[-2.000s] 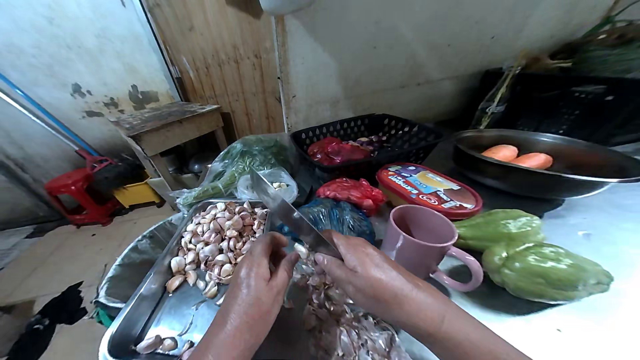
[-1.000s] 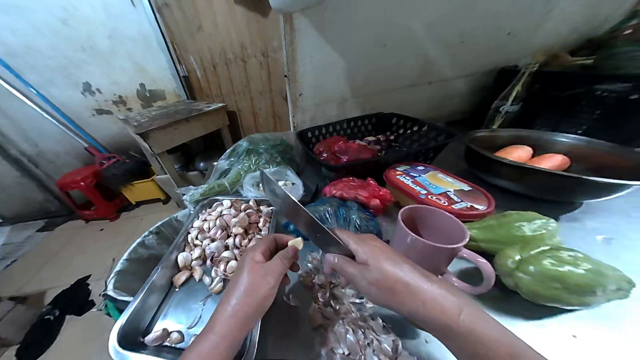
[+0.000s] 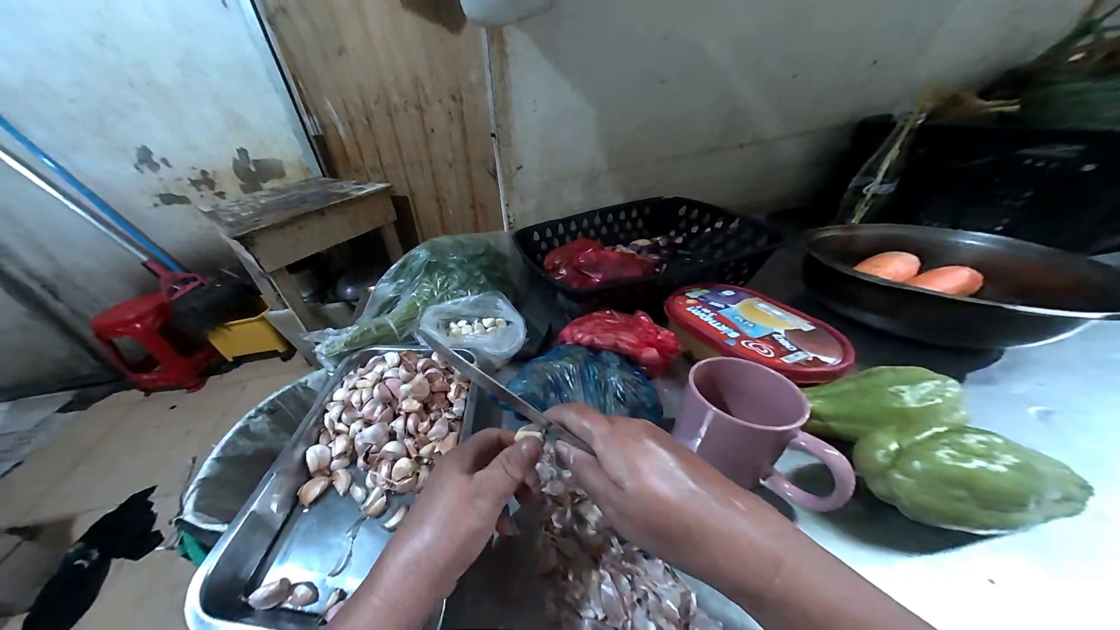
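My left hand (image 3: 477, 490) pinches a garlic clove (image 3: 529, 434) between thumb and fingertips. A knife (image 3: 499, 389) is gripped in my right hand (image 3: 634, 472), its blade pointing up and left, close against the clove. Beneath both hands lies a heap of garlic skins (image 3: 621, 586). Unpeeled garlic cloves (image 3: 394, 420) fill much of a metal tray (image 3: 254, 516) on the left, and a few sit at its near end. Beyond the tray, pale peeled cloves (image 3: 477, 326) rest in a clear plastic bag (image 3: 503, 343).
Right of my hands stand a pink mug (image 3: 735, 429) and green chayotes (image 3: 971, 477). Farther back are an oval tub (image 3: 761, 328), red (image 3: 621, 339) and blue (image 3: 586, 385) plastic bags, a black basket (image 3: 647, 210), bagged greens (image 3: 437, 280) and a pan (image 3: 927, 315). A lined bin (image 3: 245, 464) adjoins the tray.
The knife blade, broadside a second ago, now shows more edge-on and is at the clove. A second ago the clove stood clear of the blade in my left fingertips.
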